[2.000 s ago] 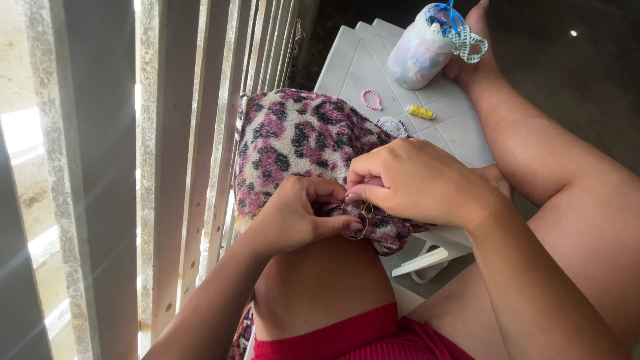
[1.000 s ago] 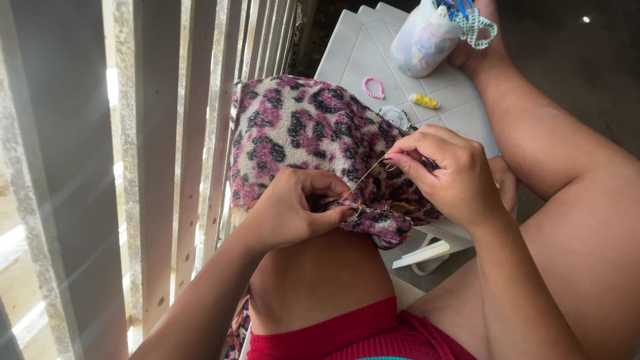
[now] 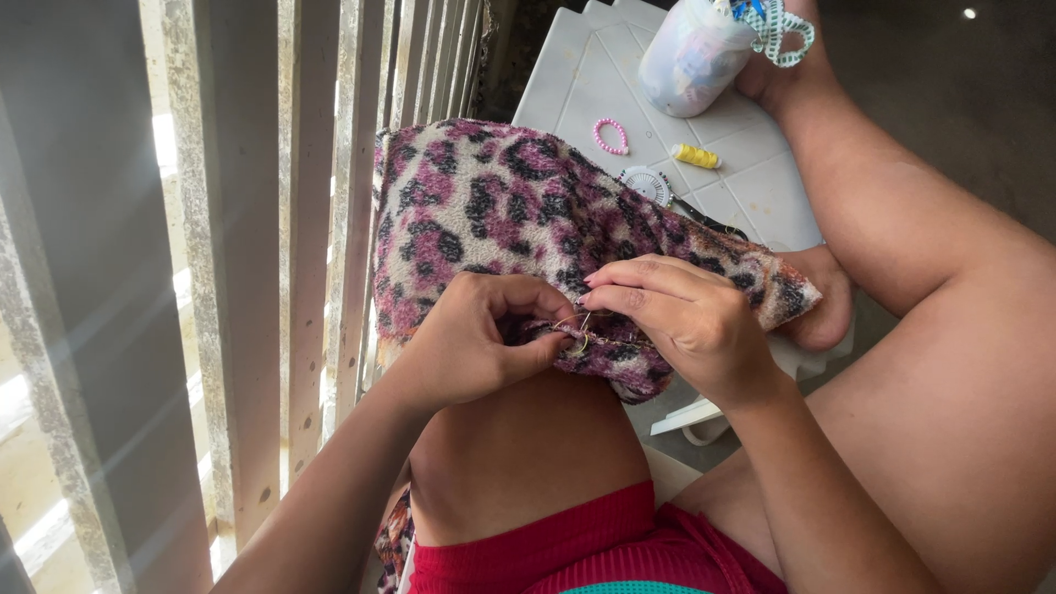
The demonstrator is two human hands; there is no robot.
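Note:
A fleecy leopard-print cloth [image 3: 511,198] in purple, black and cream lies over my knee and part of the table. My left hand [image 3: 495,334] pinches its folded edge between thumb and fingers. Close beside it, my right hand [image 3: 685,318] holds a thin sewing needle [image 3: 586,318] at the same edge, with fingertips near the left ones. Yellow thread [image 3: 582,340] loops loosely at the needle, and a line of stitches runs along the edge to the right. The needle's tip is too small to place exactly.
On the white plastic table [image 3: 569,74] are a yellow thread spool [image 3: 696,156], a pink bead bracelet [image 3: 610,137], a pin wheel [image 3: 647,185], black-handled scissors [image 3: 701,216] partly under the cloth, and a jar [image 3: 695,58] with a measuring tape [image 3: 780,37]. Slatted railing [image 3: 239,247] stands at left.
A second ago my right hand held the thread stretched up and right of the cloth edge; now it is back down beside my left hand. The left hand still grips the cloth.

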